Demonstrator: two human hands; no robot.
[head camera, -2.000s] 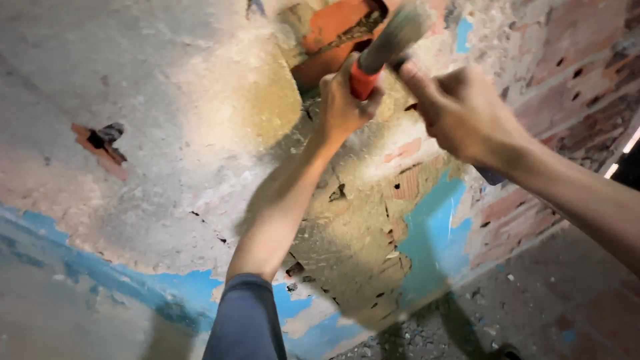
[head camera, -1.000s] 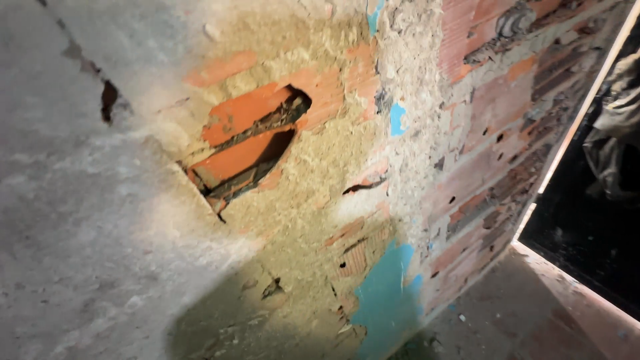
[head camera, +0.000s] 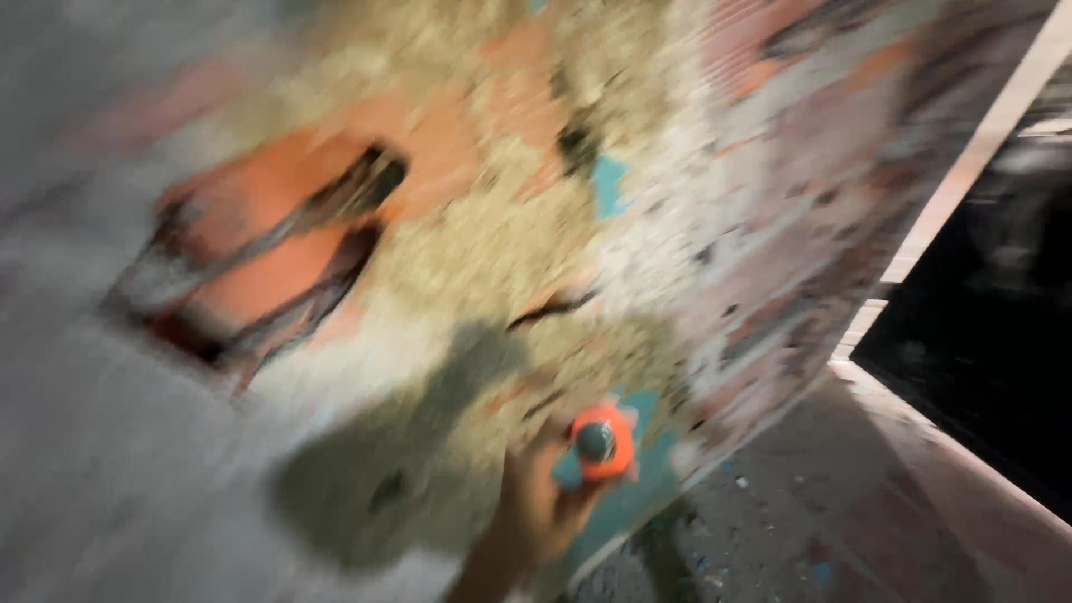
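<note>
My left hand (head camera: 540, 502) comes up from the bottom middle of the view, its fingers closed around what looks like a chisel (head camera: 597, 441) with an orange hand guard. The tool's round grey end faces me; its far end is hidden behind the guard and hand. Hand and tool are in front of a blue painted patch (head camera: 628, 511) low on the damaged wall (head camera: 469, 243). Whether the tool touches the wall cannot be told. Up and to the left, a broken hole exposes hollow orange brick (head camera: 268, 272). My right hand is out of view.
Rough brickwork (head camera: 779, 226) adjoins the plastered wall on the right. Rubble bits (head camera: 741, 483) lie on the floor (head camera: 754, 519). A pale frame edge (head camera: 963, 167) borders a dark area at the far right. A shadow falls across the lower wall.
One second ago neither hand was in view; now my left hand shows low with the tool. Two seconds ago both hands were raised near the hole. The view has shifted.
</note>
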